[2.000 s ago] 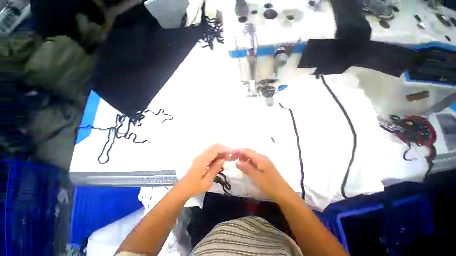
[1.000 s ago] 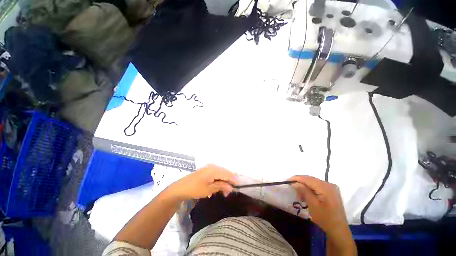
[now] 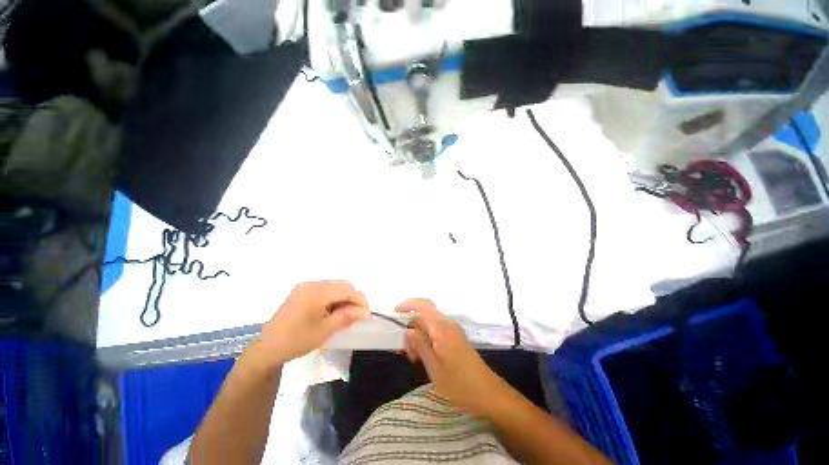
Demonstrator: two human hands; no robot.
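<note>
A short length of black cord [image 3: 389, 319] is stretched between my two hands at the table's front edge. My left hand [image 3: 320, 313] pinches its left end and my right hand [image 3: 434, 338] pinches its right end. The white fabric [image 3: 545, 218] lies under the machine head, overexposed, so its edges are hard to tell. Two dark lines of cord run down it towards me, and a short cord offcut [image 3: 452, 237] lies on the white. The presser foot [image 3: 419, 150] is above the fabric, beyond my hands.
Tangled cord [image 3: 182, 250] lies at left beside a black cloth [image 3: 195, 127]. Red-handled scissors [image 3: 714, 186] with cord scraps lie at right. The machine's control panel [image 3: 750, 56] is at upper right. Blue crates [image 3: 595, 386] stand below the table.
The view has turned. One second ago my hands were farther apart with a longer stretch of cord between them; now they are closer together, still holding it.
</note>
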